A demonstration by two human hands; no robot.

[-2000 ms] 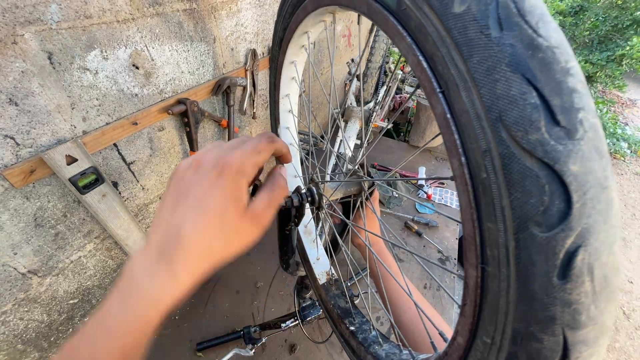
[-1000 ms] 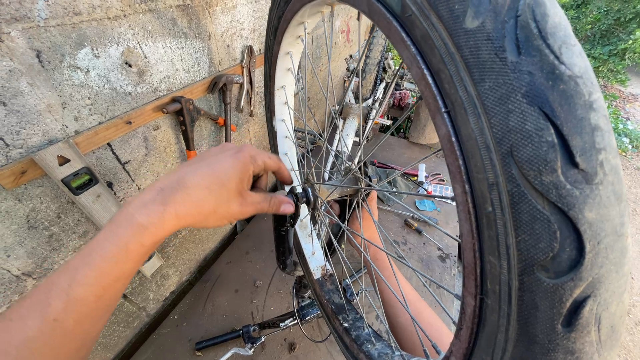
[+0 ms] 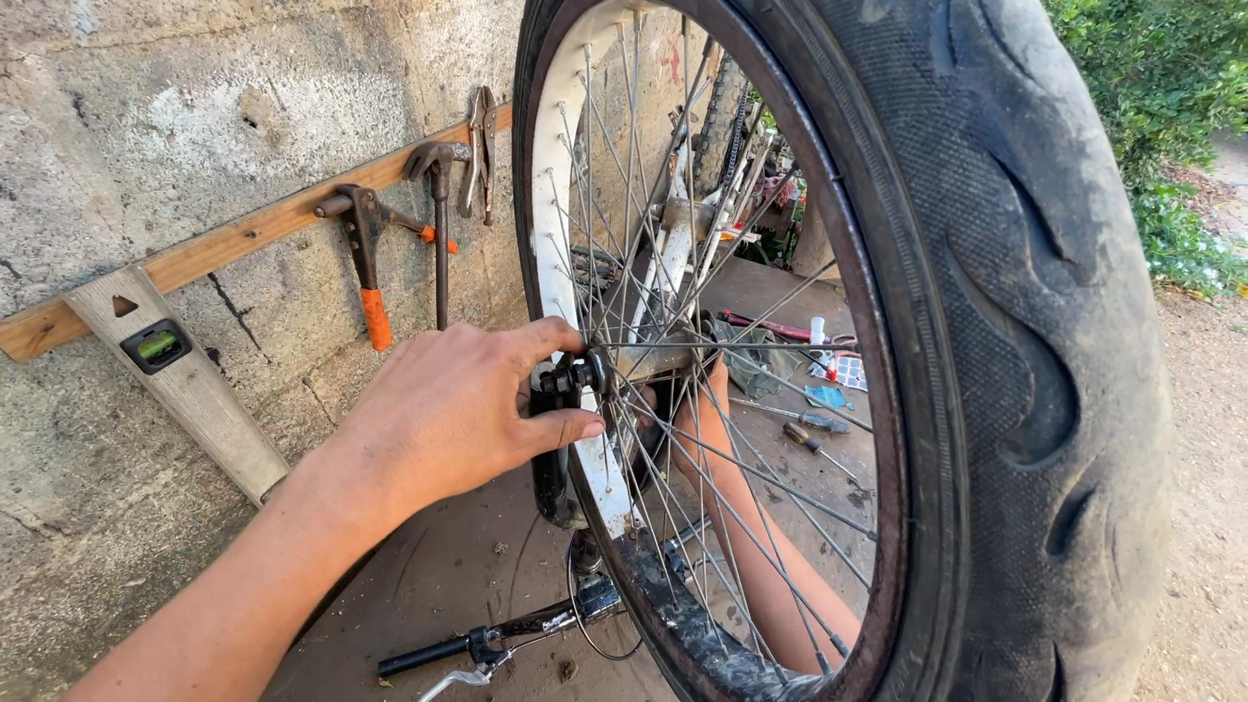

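A bicycle wheel with a black tire [image 3: 1014,322], a white and rust-brown rim [image 3: 556,234] and wire spokes fills the middle and right. My left hand [image 3: 478,390] is at the near end of the axle, thumb and index finger around the axle nut [image 3: 575,378] beside the black fork end [image 3: 553,478]. Whether the fingers press on the nut is unclear. Seen through the spokes, my right hand [image 3: 697,400] is at the far side of the hub [image 3: 663,359]; its fingers are mostly hidden behind hub and spokes.
On the left, a wooden strip on the wall [image 3: 234,239] holds a spirit level [image 3: 185,380], hammers [image 3: 441,214] and locking pliers [image 3: 480,151]. Below lies a handlebar [image 3: 507,629] with a brake lever. Behind the wheel are screwdrivers [image 3: 804,439], a cloth [image 3: 760,372] and a white bicycle frame [image 3: 673,253].
My left thumb and index finger were closed together at the axle nut one second ago; now they are spread apart around it. My right arm stays behind the spokes.
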